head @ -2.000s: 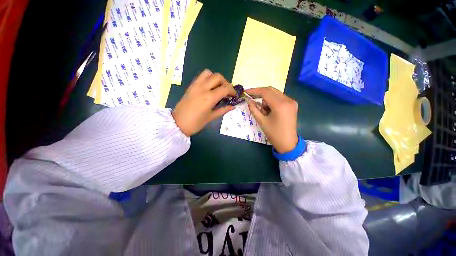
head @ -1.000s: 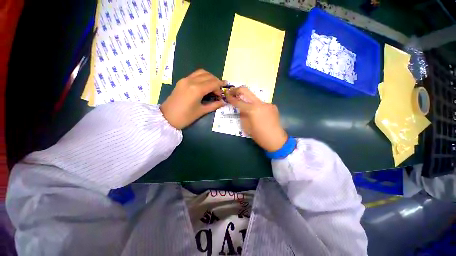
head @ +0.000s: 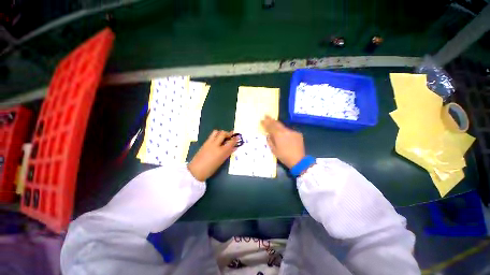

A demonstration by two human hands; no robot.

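Note:
My left hand [head: 212, 156] holds a small black module [head: 237, 140] in its fingertips, over the left edge of the adhesive sheet. The adhesive sheet [head: 253, 161] stands upright in view between my hands, white with blue print below and plain yellow above. My right hand [head: 285, 143] is at the sheet's right edge, with its fingertips over the sheet. It is blurred, and I cannot tell whether it holds a tool. A blue wristband [head: 302, 165] is on my right wrist.
Spare printed sheets [head: 167, 121] lie left. A blue bin [head: 333, 125] with small white parts [head: 325, 101] stands right. Yellow liners [head: 416, 131], a tape roll [head: 455, 117] and clear plastic [head: 438, 80] lie far right. A red tray [head: 67, 121] leans at left. Small modules [head: 377, 40] lie beyond the rail [head: 258, 67].
The view has tipped up and shows the red tray, rail and conveyor. My hands have moved apart; the black module stays in my left fingers.

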